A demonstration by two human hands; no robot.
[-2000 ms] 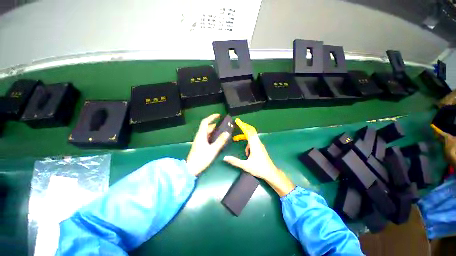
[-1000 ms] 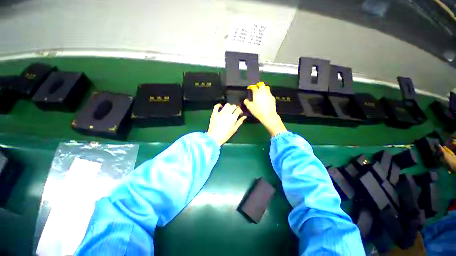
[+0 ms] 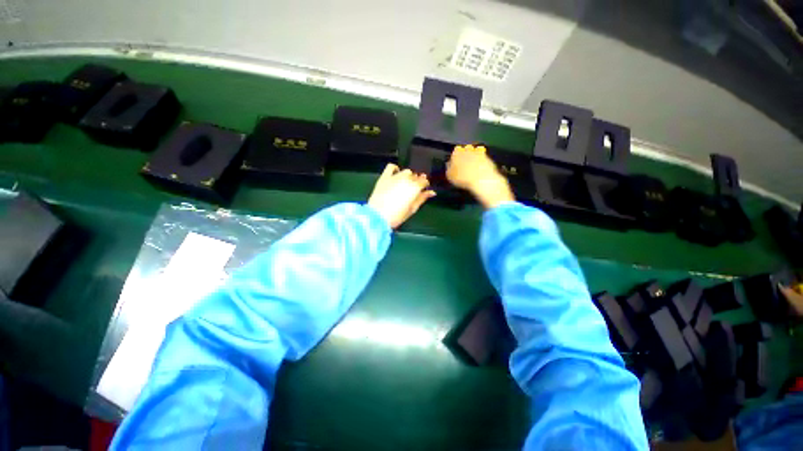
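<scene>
An open black gift box base (image 3: 427,157) stands on the conveyor, with its insert panel (image 3: 449,109) upright behind it. My left hand (image 3: 401,194) lies at the box's front left edge, fingers bent. My right hand (image 3: 476,172), with yellow finger cots, reaches over the box's right part, fingers bent downward. A dark shape shows in the box between my hands; whether either hand grips it is hidden. A loose small black box (image 3: 476,333) lies on the green table, partly behind my right sleeve.
Closed gift boxes (image 3: 287,151) and boxes with cut-out panels (image 3: 194,158) line the conveyor (image 3: 290,195). Small black boxes (image 3: 674,339) are piled at right. A clear bag (image 3: 167,299) lies at left, near a dark block (image 3: 31,242). Another person's hand (image 3: 792,298) shows at the right edge.
My hands have moved from over the table, where they held a small black box, to the open gift box. The view has shifted, and more of the dark block at left shows.
</scene>
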